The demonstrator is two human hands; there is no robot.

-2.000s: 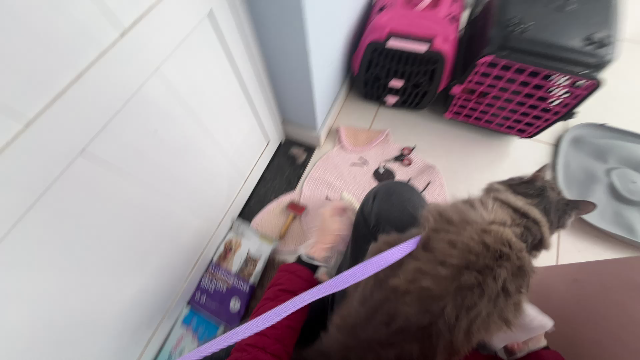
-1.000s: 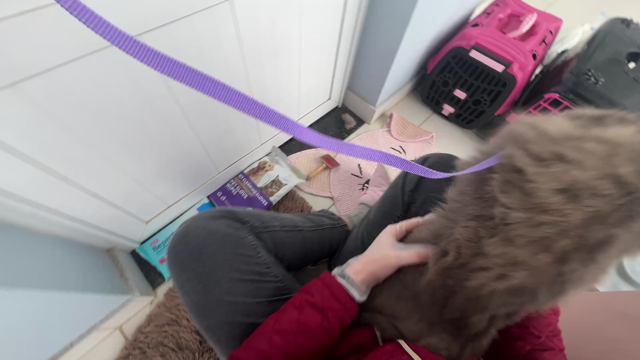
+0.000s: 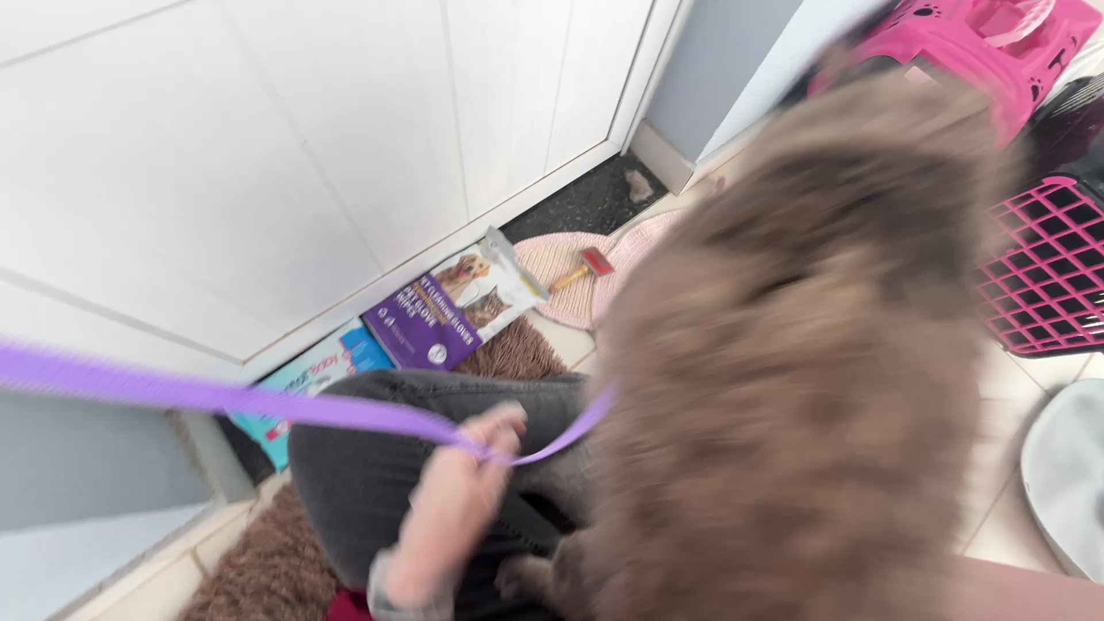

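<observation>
A long-haired brown cat (image 3: 793, 388), blurred by motion, fills the centre right over my lap. My left hand (image 3: 461, 492) is at the purple leash (image 3: 345, 410), which runs from the left edge past its fingers to the cat; the blur hides whether the fingers are closed on it. My dark trouser leg (image 3: 371, 483) lies beneath that hand. My right hand is not visible. A slicker brush (image 3: 582, 269) with a wooden handle rests on a pink mat (image 3: 565, 302).
A purple pack of pet glove wipes (image 3: 431, 319) and a blue pack (image 3: 323, 371) lie by the white door (image 3: 345, 155). A pink pet carrier (image 3: 1026, 52), a pink grille (image 3: 1048, 267), a grey tray (image 3: 1069, 474) and a brown shaggy rug (image 3: 267, 561) surround me.
My left hand has moved from the cat's fur to the leash. The cat has shifted and now covers more of the view's centre.
</observation>
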